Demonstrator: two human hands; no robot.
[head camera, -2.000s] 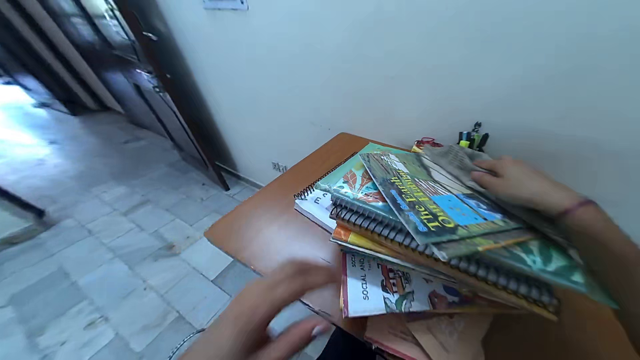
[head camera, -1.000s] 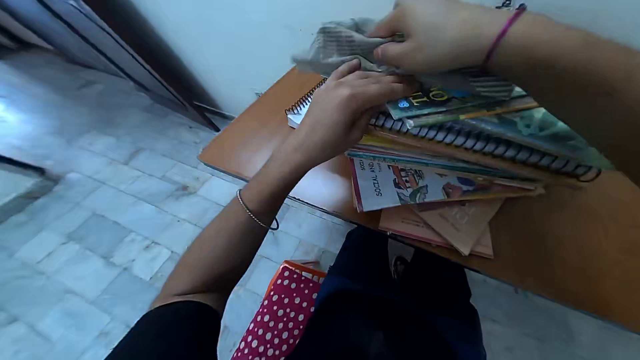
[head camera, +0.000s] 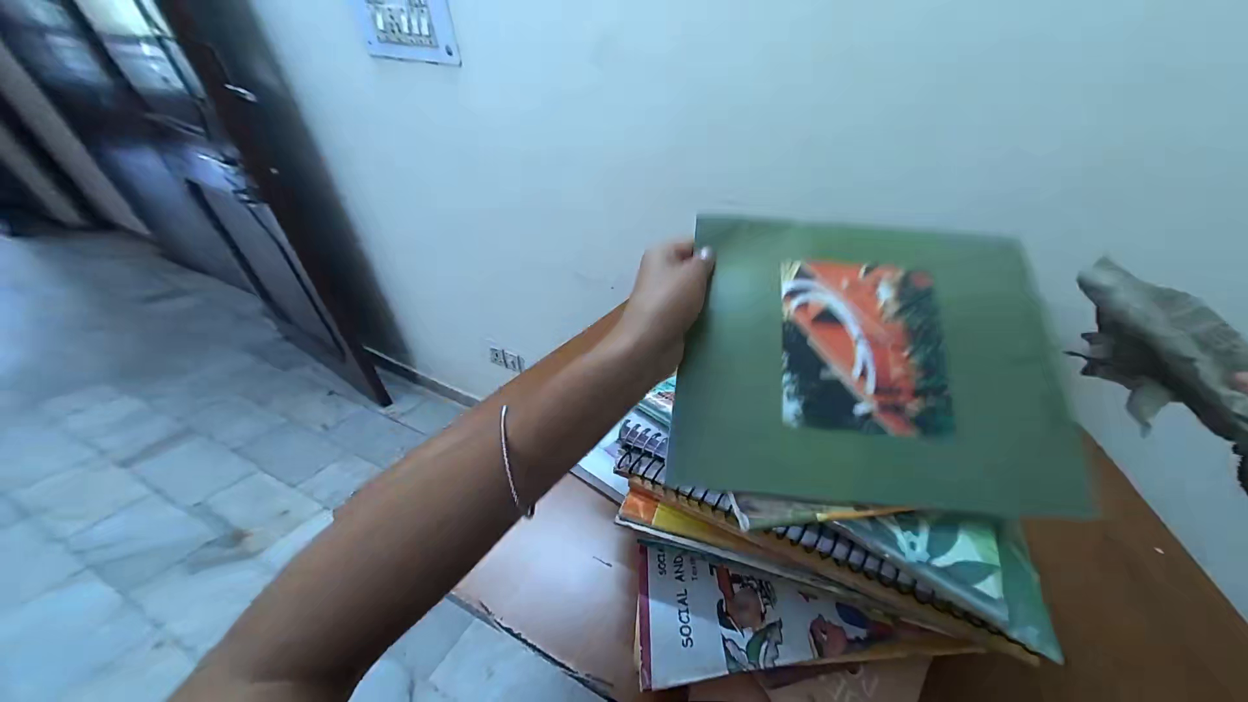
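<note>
My left hand (head camera: 673, 288) grips the left edge of a thin green book (head camera: 731, 409) with an orange picture on its cover. The book is raised and tilted over a stack of books. At the right edge, my right hand (head camera: 1240, 382) shows only a sliver beside a grey cloth (head camera: 1170, 341), which hangs away from the stack and seems held by it. Under the green book lie spiral-bound books (head camera: 829, 551), a leaf-patterned cover (head camera: 965, 561) and a textbook with cartoon drawings (head camera: 702, 624).
The stack rests on a brown wooden table (head camera: 556, 565) against a pale wall (head camera: 585, 146). A dark door (head camera: 283, 253) stands at the left over a tiled floor (head camera: 175, 487). A switch panel (head camera: 409, 29) and a low socket (head camera: 505, 359) are on the wall.
My left hand has risen from the top of the stack with the green book in it. The grey cloth has moved off the books to the right. The view has shifted up.
</note>
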